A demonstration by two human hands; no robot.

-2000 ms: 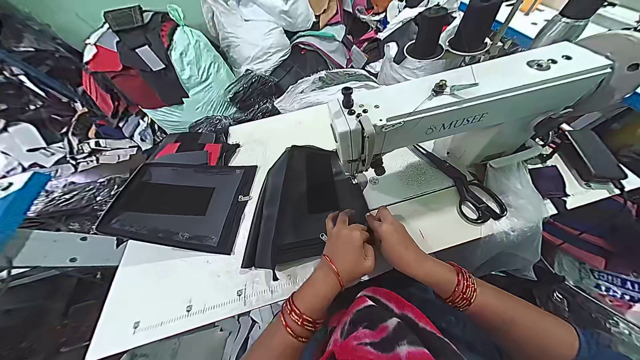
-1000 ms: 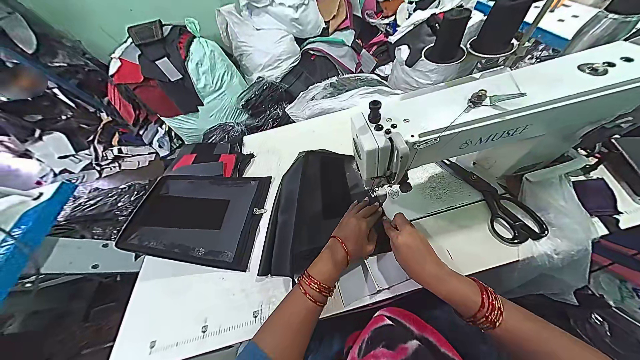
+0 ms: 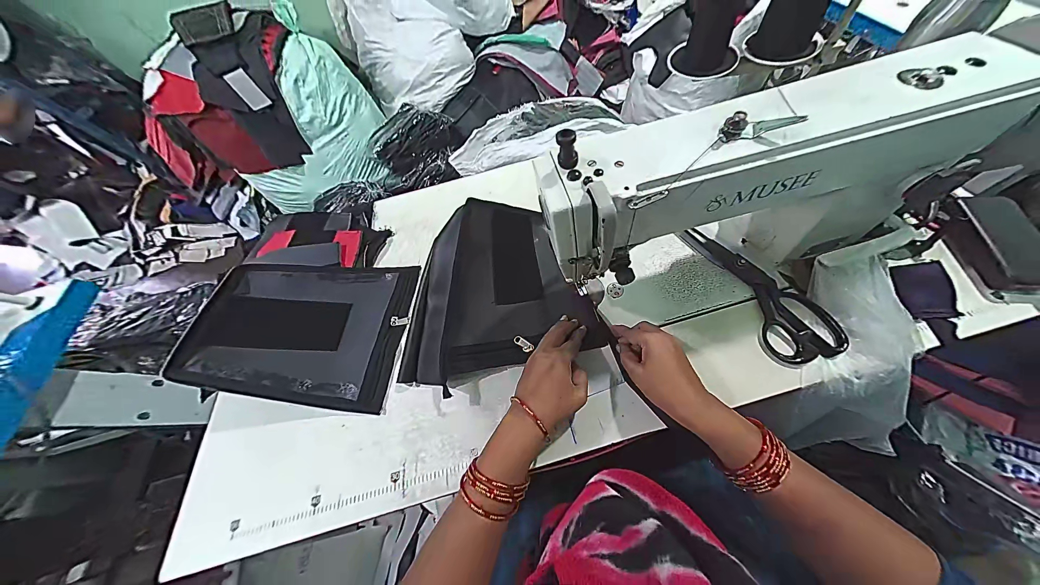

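A black fabric piece with a zipper pull (image 3: 463, 284) lies on the white table under the head of a Musee sewing machine (image 3: 780, 171). My left hand (image 3: 556, 382) presses on its near right corner, fingertips just in front of the presser foot (image 3: 593, 288). Right of it, my right hand (image 3: 662, 366) pinches a narrow dark strip (image 3: 632, 386) that runs from the foot toward the table's front edge. The needle tip is too small to make out. Left of the fabric rests a finished-looking black zippered pouch (image 3: 280, 333).
Black-handled scissors (image 3: 784, 313) lie right of the machine head, on its bed. Red and black pieces (image 3: 313, 240) sit behind the pouch. Thread cones (image 3: 707, 41) stand at the back. Bags and fabric heaps (image 3: 325, 122) surround the table, whose front edge bears a printed scale (image 3: 349, 496).
The black fabric has turned and shifted at the presser foot. My right hand, close beside the left before, is now a little apart from it, with the dark strip trailing from its fingers.
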